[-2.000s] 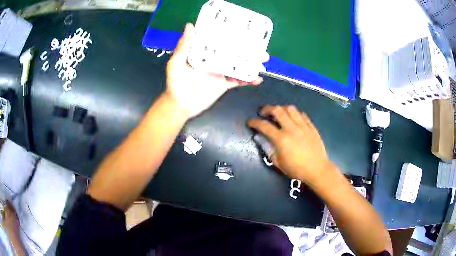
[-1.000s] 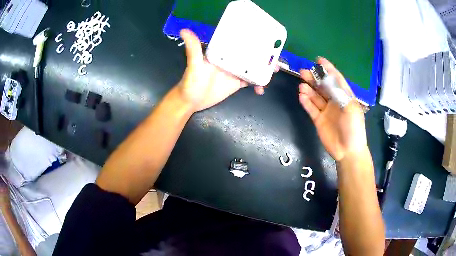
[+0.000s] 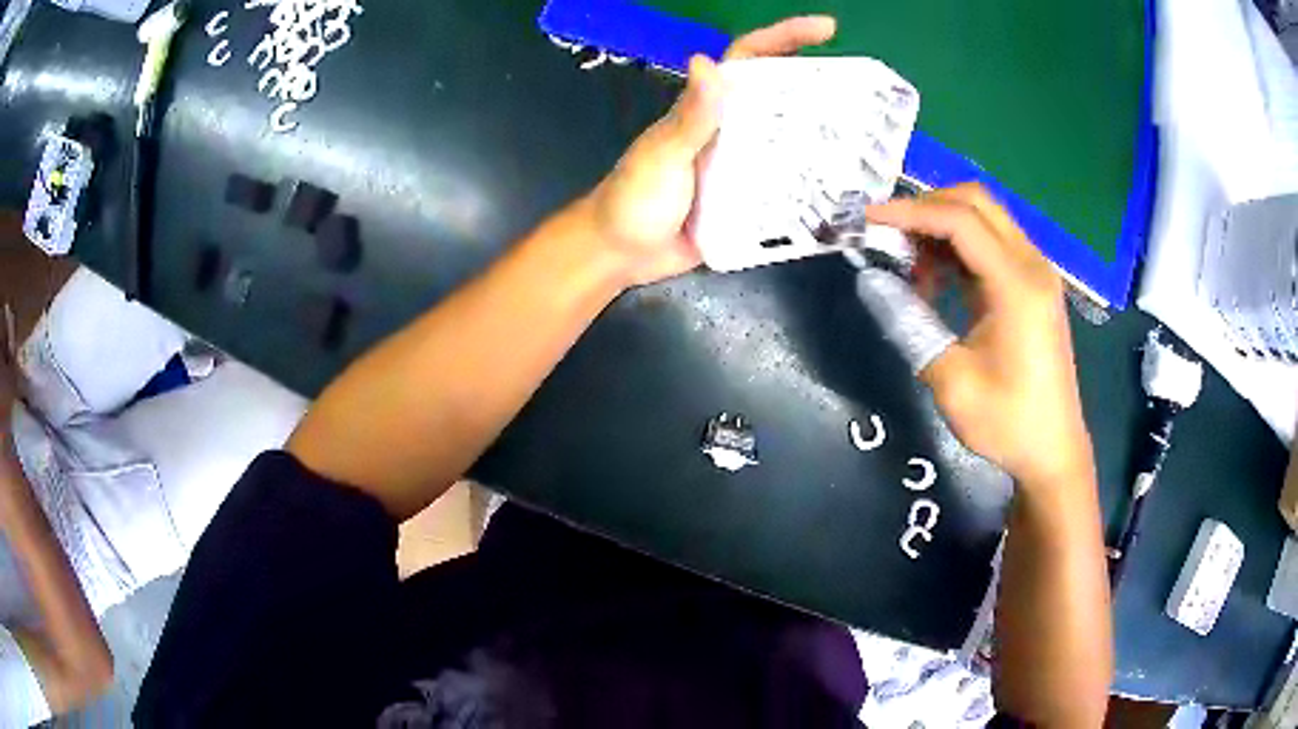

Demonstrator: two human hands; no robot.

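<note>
My left hand (image 3: 658, 192) holds a white square plastic housing (image 3: 790, 150) by its left side, with the ribbed hollow inside facing me. My right hand (image 3: 996, 321) is at the housing's lower right corner, with a whitish wrap on one finger. Its fingers grip a small insert (image 3: 850, 218), blurred, at the housing's inside edge; whether it is seated cannot be told. Another small black and white insert (image 3: 732, 442) lies on the bench below. Several white C-shaped clips (image 3: 920, 473) lie to its right.
Clips are piled (image 3: 302, 50) at the upper left, near black blocks (image 3: 310, 207) and a hammer (image 3: 154, 64). A blue-edged green board (image 3: 1018, 128) lies beyond my hands. At right are another hammer (image 3: 1172, 373), stacked housings (image 3: 1260, 271) and a white block (image 3: 1206, 577). A neighbour's arm (image 3: 50, 598) shows at left.
The housing has turned from its smooth outside to its ribbed inside. My right hand has moved in from the right and brought the insert to the housing's corner. The view has shifted.
</note>
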